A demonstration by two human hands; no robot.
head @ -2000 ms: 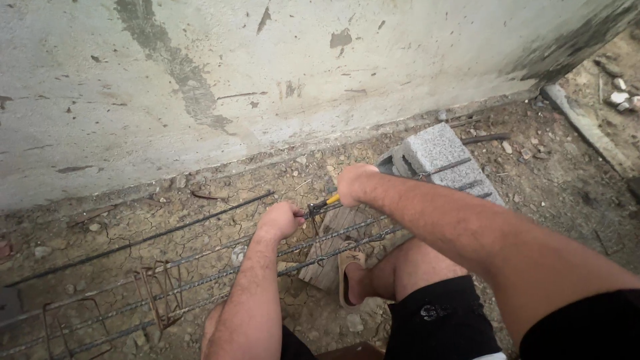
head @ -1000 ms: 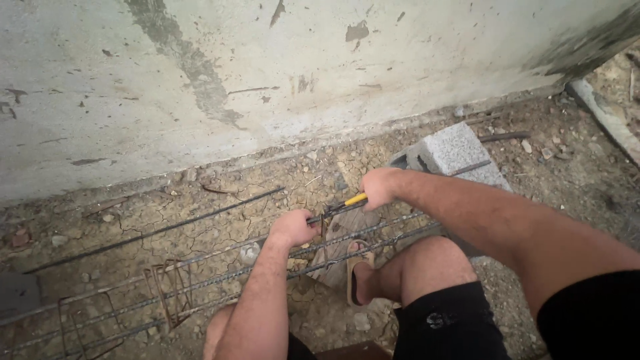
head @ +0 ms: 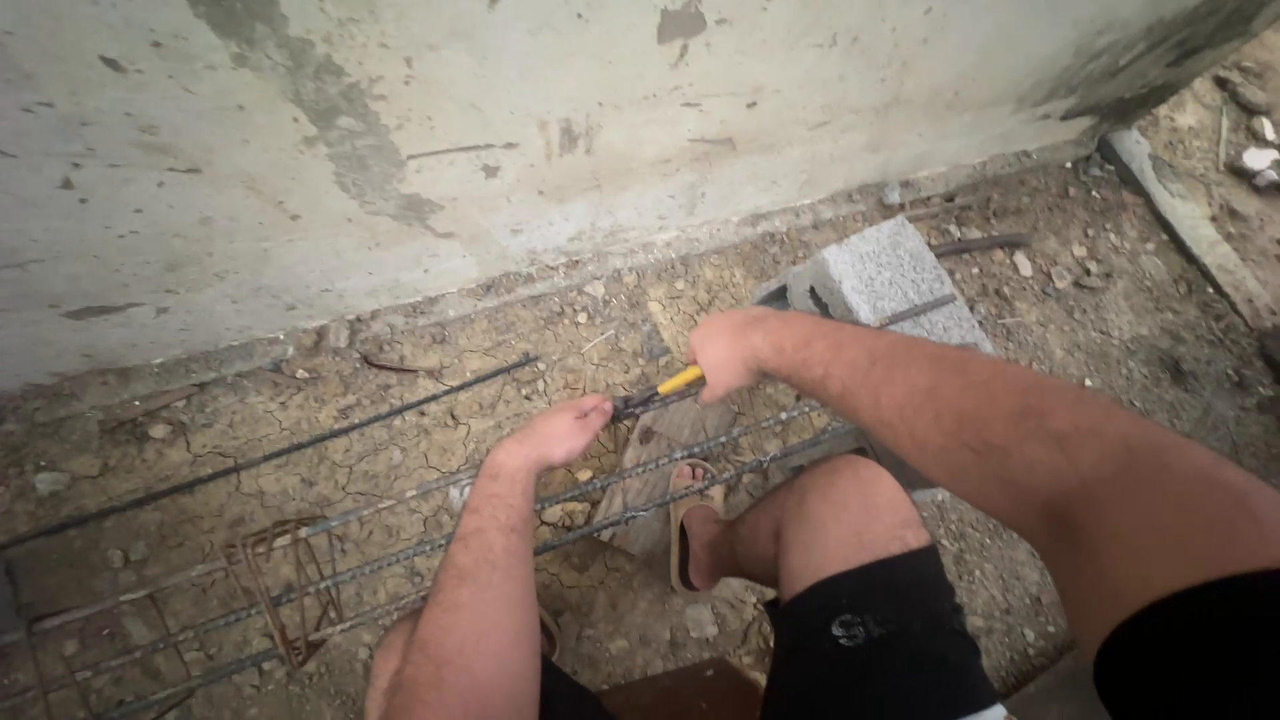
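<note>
My right hand (head: 735,350) is closed around the yellow handle of a pair of pliers or nippers (head: 680,380). The tool's dark head lies over an upper bar of a steel rebar cage (head: 640,460), beside the fingertips of my left hand (head: 565,430). The left fingers are pinched together at that bar; whatever is between them is hidden. Several long ribbed bars run from the lower left up to the right, below both hands. Rusty wire stirrups (head: 290,590) stand bunched around the bars at the lower left.
A grey concrete block (head: 890,270) supports the right end of the bars. A loose rebar (head: 380,420) lies left, near the stained wall (head: 560,180). A wooden board (head: 640,500) lies under the cage, by my sandalled foot (head: 700,540). The ground is cracked soil with stones.
My hands stay at the same part of the cage, with the yellow-handled tool still in my right hand. The tool's angle has changed slightly.
</note>
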